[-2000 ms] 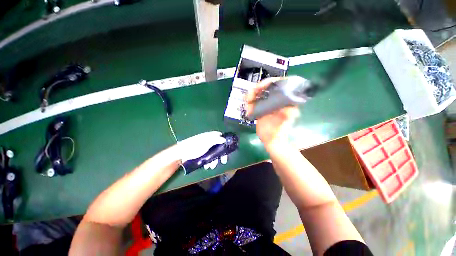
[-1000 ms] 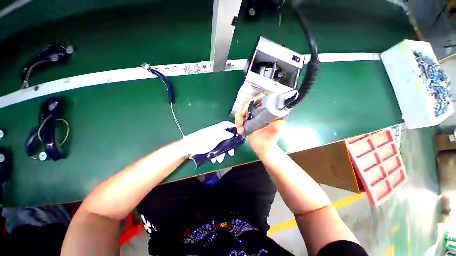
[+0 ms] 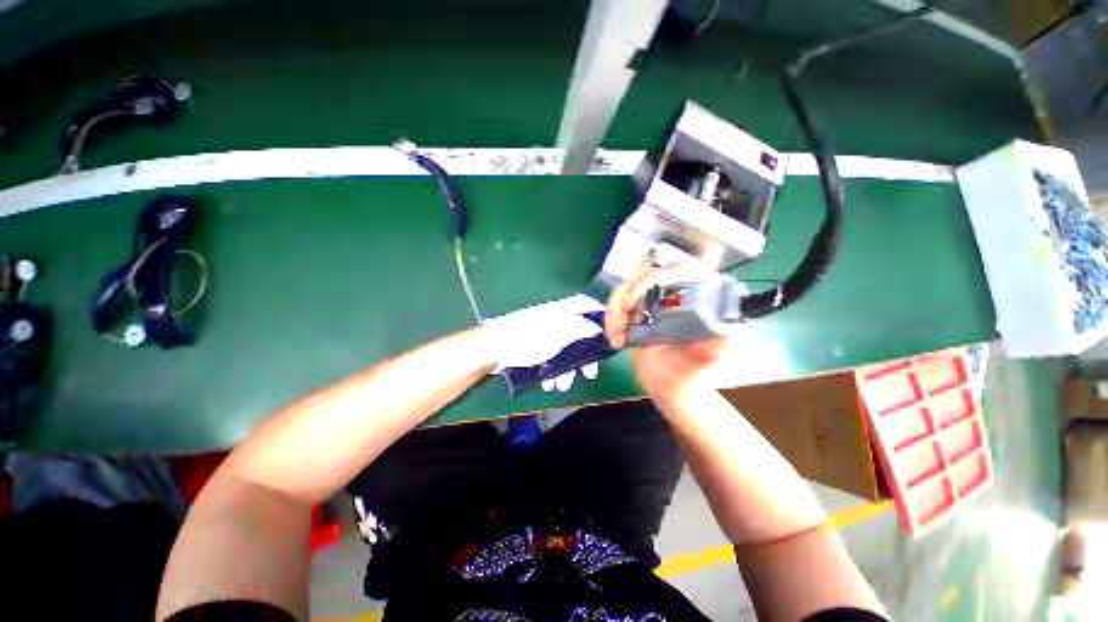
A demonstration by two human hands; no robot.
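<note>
My left hand (image 3: 547,337), in a white glove, is shut on the dark navy wired housing (image 3: 553,368) above the bench's front edge. A lead wire (image 3: 467,277) runs from near the glove to a dark sleeved cable on the bench. My bare right hand (image 3: 656,328) holds the grey electric screwdriver (image 3: 695,309), its front end at the housing's right end; the tip is hidden by my fingers. The black driver cord (image 3: 831,225) curves up from its rear. The screw feeder (image 3: 707,201) stands just behind my right hand.
Dark wired units lie on the green bench (image 3: 328,267) at the left, one (image 3: 156,273) with a looped wire. A slanting metal post (image 3: 611,79) stands at the white rail (image 3: 280,165). A white box (image 3: 999,249) of small metal parts and a red compartment tray (image 3: 930,444) are at the right.
The right hand has come down from over the feeder with the screwdriver and met the housing. Since then the screwdriver has tilted flatter. The whole view has shifted.
</note>
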